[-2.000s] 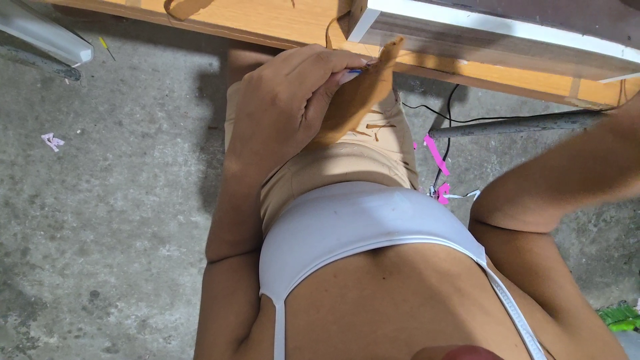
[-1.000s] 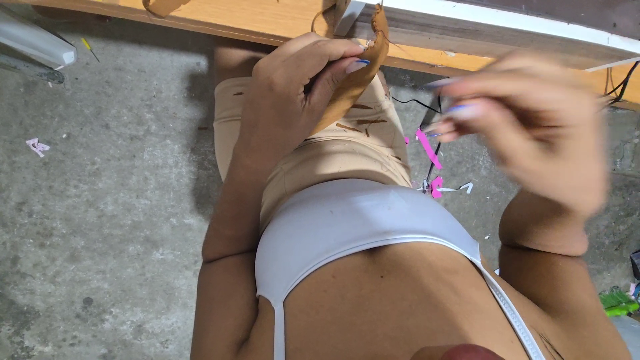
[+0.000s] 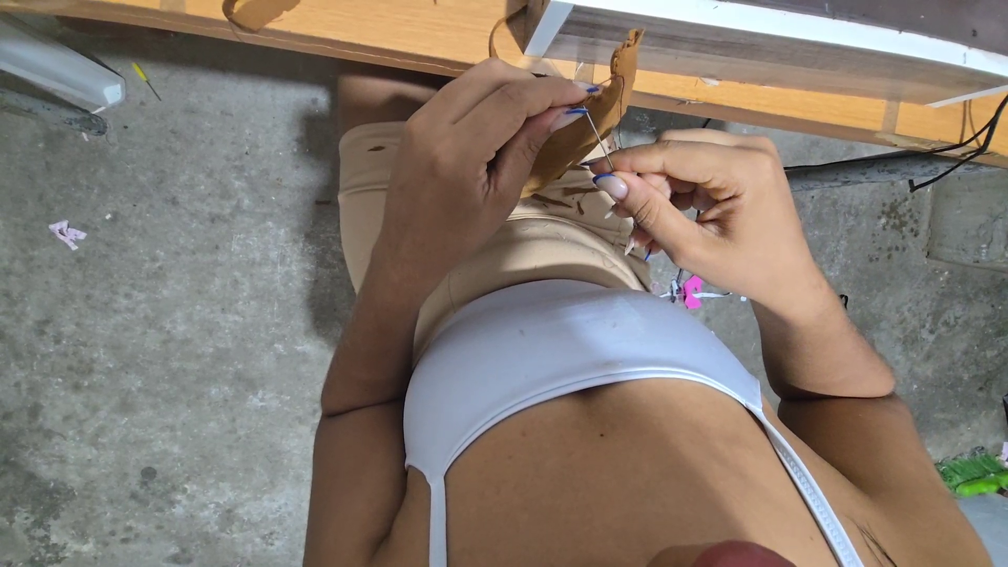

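My left hand (image 3: 488, 142) pinches a folded piece of brown fabric (image 3: 579, 138) between thumb and fingers, over my lap. A row of gathered stitching runs near the fabric's upper tip. Between thumb and index finger, my right hand (image 3: 693, 197) grips a thin sewing needle (image 3: 600, 140), whose far end meets the left fingertips at the fabric's edge. Dark thread hangs beside the fabric. Small brown scraps (image 3: 551, 201) lie on the beige shorts (image 3: 543, 236) below the hands.
A wooden table edge (image 3: 378, 39) crosses the top, with a brown scrap (image 3: 260, 11) on it and a white-edged board (image 3: 756, 39) at right. Black cables (image 3: 945, 150) hang there. On the concrete floor lie a yellow-handled tool (image 3: 140, 72), pale scraps (image 3: 67, 234) and a pink scrap (image 3: 692, 291).
My right hand, away at the far right two seconds ago, has come in to the fabric beside my left hand. The left hand keeps its hold on the brown fabric.
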